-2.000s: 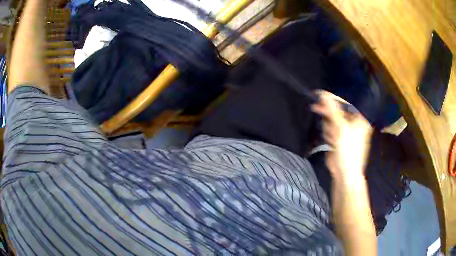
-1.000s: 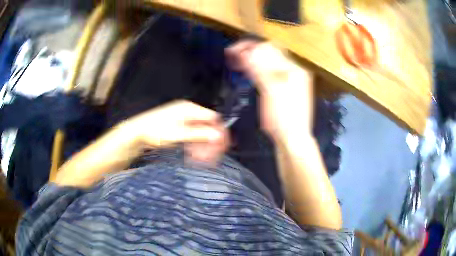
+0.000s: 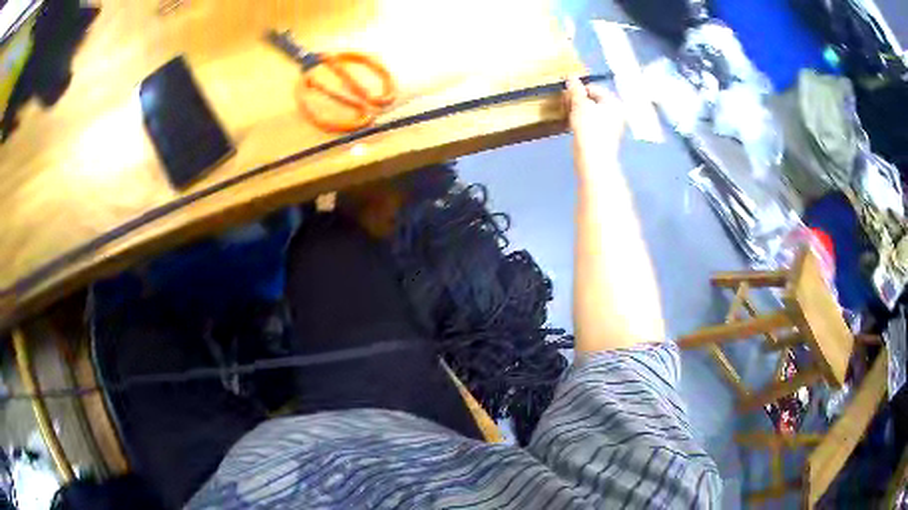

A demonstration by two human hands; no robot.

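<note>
A long narrow black band (image 3: 438, 112) lies stretched along the edge of the wooden table (image 3: 478, 45). My right hand (image 3: 589, 103) pinches it at the table's right corner, and a short end sticks out past the fingers. The band runs left to the picture's edge. My left hand is not in view. Orange-handled scissors (image 3: 345, 93) lie on the table just behind the band. A blurred thin dark strip (image 3: 269, 363) crosses over my lap; where its ends go cannot be told.
A black phone (image 3: 186, 124) lies on the table, with black cloth (image 3: 52, 55) at the far left. A tangled pile of black cords (image 3: 488, 289) hangs beside my right leg. A wooden stool (image 3: 811, 319) and plastic-bagged goods (image 3: 732, 95) stand on the floor at right.
My hands were blurred over the lap. My right hand has moved out to the table corner, the band now lies along the edge, and my left hand has left the picture. The view has turned.
</note>
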